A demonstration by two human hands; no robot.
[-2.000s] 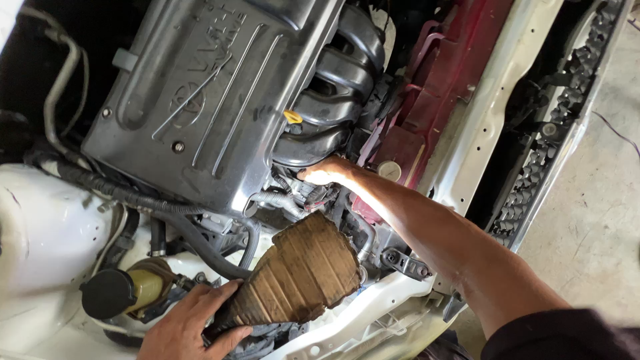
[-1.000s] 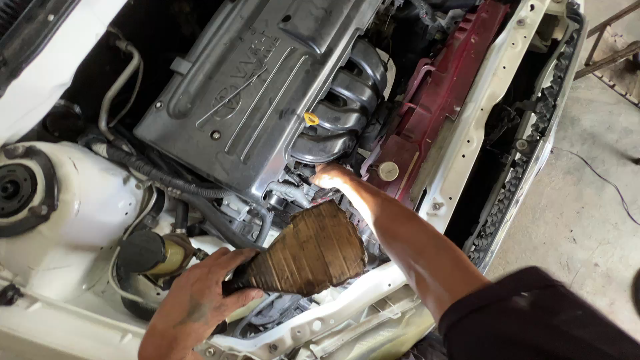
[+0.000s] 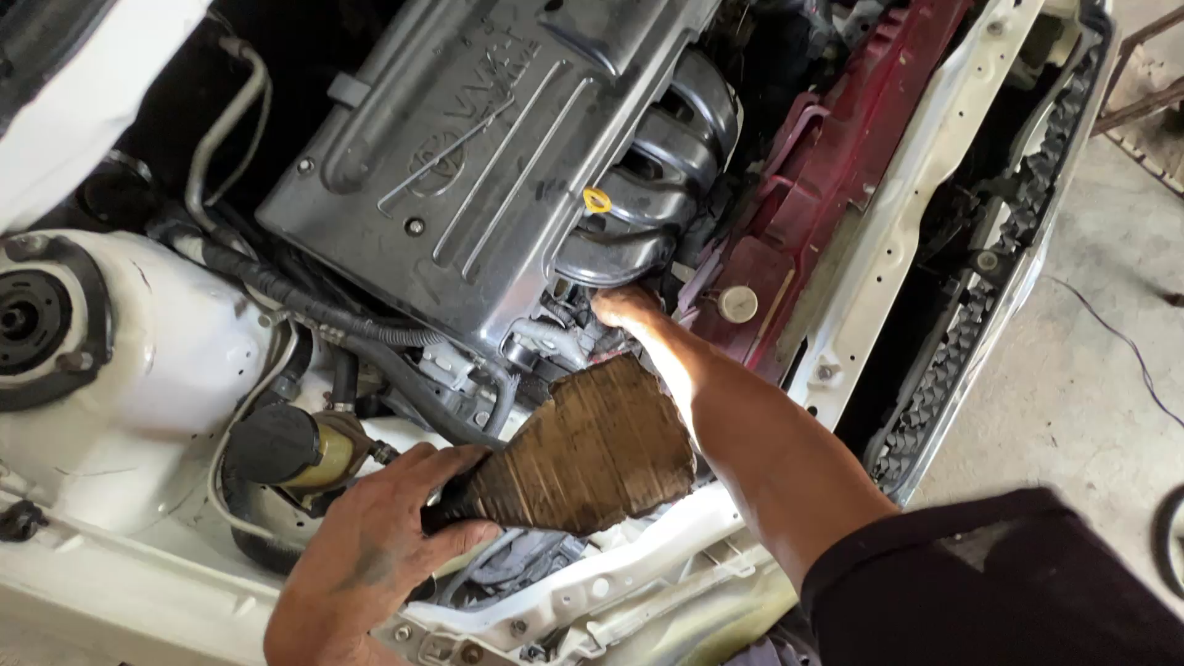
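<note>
My left hand (image 3: 388, 536), at the lower middle, grips the narrow end of a dirty, creased piece of cardboard (image 3: 592, 444) that fans out to the right over the front corner of the engine bay. My right hand (image 3: 629, 305) reaches down below the lowest runner of the intake manifold (image 3: 615, 254); its fingertips are hidden among the parts, so what they touch does not show. Bright light falls on the inner wrist and forearm. The grey engine cover (image 3: 453, 176) lies up and left of the right hand, and the yellow dipstick handle (image 3: 597, 200) sits just above it.
The red radiator support panel (image 3: 786, 231) with a round cap (image 3: 737, 303) is right of my right hand. A capped fluid reservoir (image 3: 324, 453) stands beside my left hand. The white strut tower (image 3: 176, 314) is at left, the body's metal front edge (image 3: 911, 213) at right. Hoses run below the engine cover.
The view has shifted, bringing the strut tower into sight. Both hands stay in about the same places on the car, the left with the cardboard, the right below the manifold.
</note>
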